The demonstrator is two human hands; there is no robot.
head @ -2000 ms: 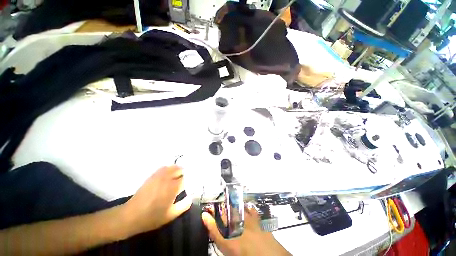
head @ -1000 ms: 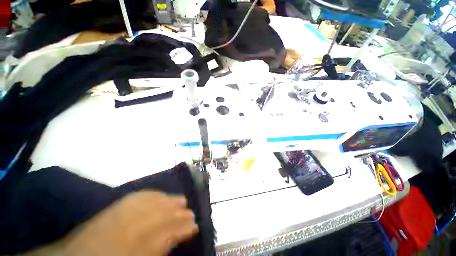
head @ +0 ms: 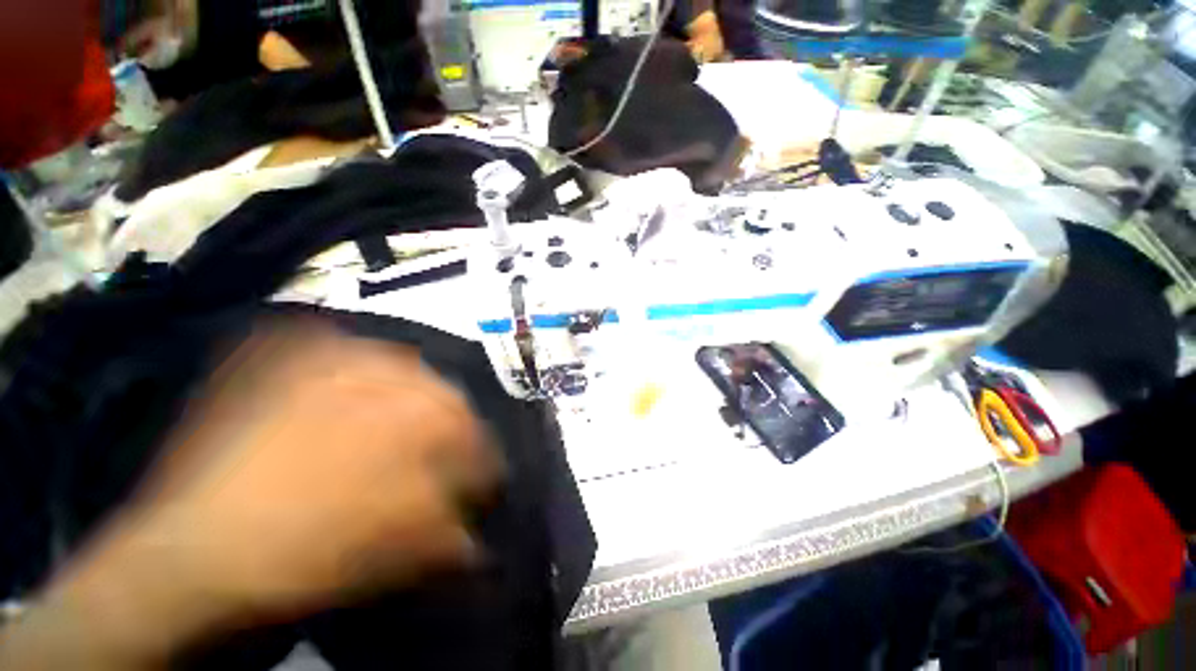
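Note:
My left hand (head: 328, 459) is large and blurred over the black garment panel (head: 525, 524) at the left; its fingers are curled, and I cannot tell whether they grip the cloth. The panel lies on the table left of and in front of the needle and hangs over the front edge. Its right edge is beside the presser foot (head: 531, 380). The white lockstitch machine (head: 735, 282) with a blue stripe stands behind it. My right hand is not in view.
A smartphone (head: 771, 400) lies on the machine bed. Yellow and red-handled snips (head: 1010, 422) lie at the right table end. A red stool (head: 1102, 557) stands below right. More black pieces (head: 302, 216) lie behind. Other people's arms show at the top. A tape ruler (head: 774, 557) runs along the front edge.
My right hand was at the needle and has left the picture. My left hand moved away from the needle, over the panel. The cloth is more spread out at the left. The view has shifted.

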